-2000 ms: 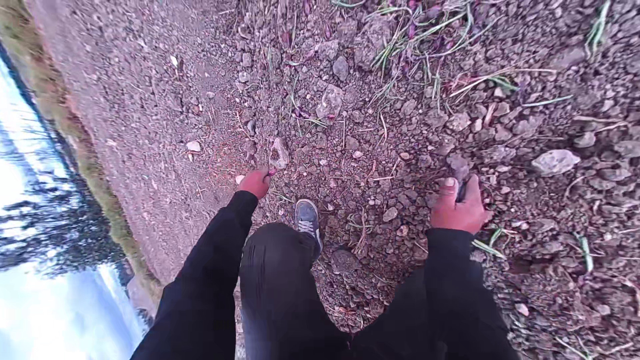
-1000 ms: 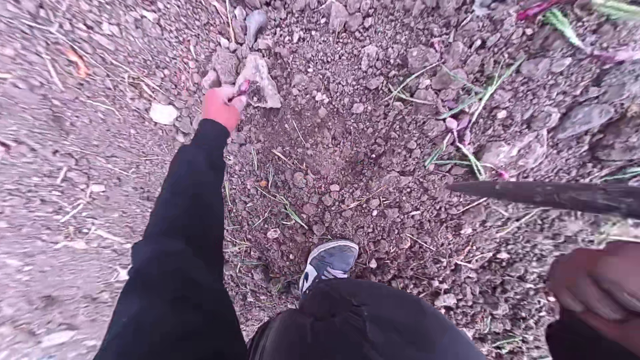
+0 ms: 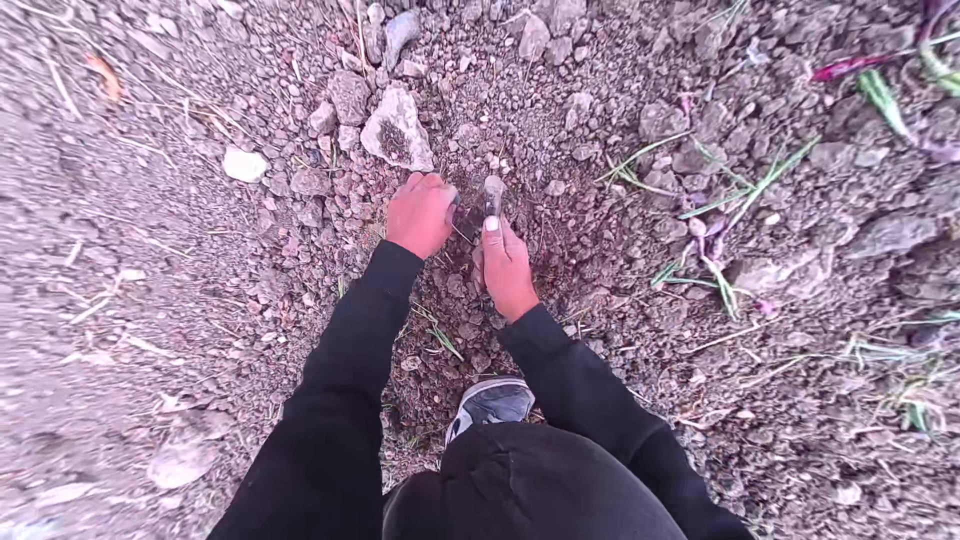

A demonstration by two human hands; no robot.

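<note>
My left hand is low at the soil, its fingers curled, just below a large pale stone. What lies inside its fingers is hidden. Close on its right, my right hand grips a narrow tool with a rounded greyish end, the thumb pressed along it; the kind of tool is not clear. Dark, loosened soil shows between the two hands. Right of them, uprooted plants with green leaves and small purplish bulbs lie on the ground.
Clods and stones cover the ground, with a whitish stone left of my hands. A green sprig lies between my forearms, above my grey shoe. A magenta-stemmed plant is at upper right.
My right hand has come in from the right edge to beside my left hand. My left hand, earlier over the pale stone with something small and purplish, is now below that stone.
</note>
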